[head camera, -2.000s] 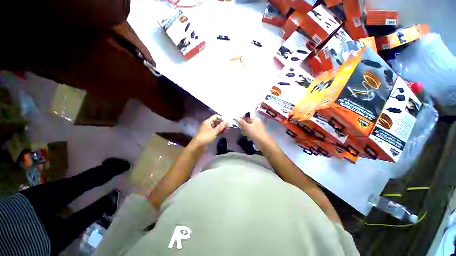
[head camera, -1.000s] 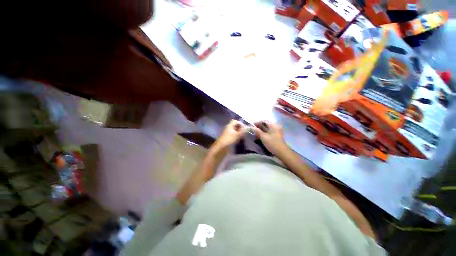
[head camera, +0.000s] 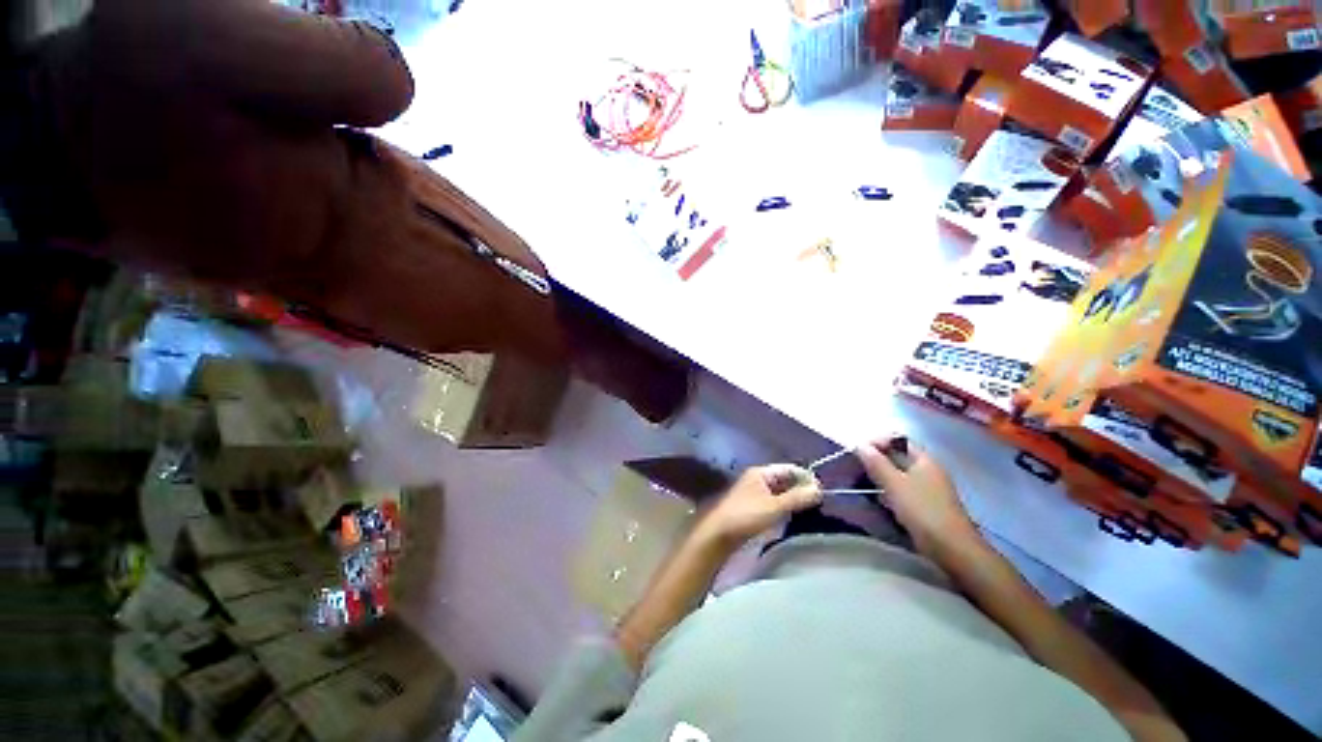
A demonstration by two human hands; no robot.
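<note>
A thin pale band or cord (head camera: pixel 853 490) is stretched between my two hands at the bench's front edge, forming a narrow loop. My left hand (head camera: pixel 771 500) pinches its left end. My right hand (head camera: pixel 906 478) holds its right end, with a small dark part (head camera: pixel 898 447) at the fingers. A product box (head camera: pixel 676 232), white and orange-red, lies on the white bench (head camera: pixel 754 341). Two small dark parts (head camera: pixel 773 205) lie to its right, near a small orange-yellow piece (head camera: pixel 821 252).
Stacked orange product boxes (head camera: pixel 1102 363) fill the bench's right side. An orange cord bundle (head camera: pixel 638 110) and scissors (head camera: pixel 760 84) lie at the back. A person in brown (head camera: pixel 290 189) stands at the left bench edge. Brown cartons (head camera: pixel 276 565) crowd the floor at left.
The view has swung left, bringing the cord bundle, scissors and more floor cartons into view. My hands have moved slightly apart, with the pale band now stretched between them.
</note>
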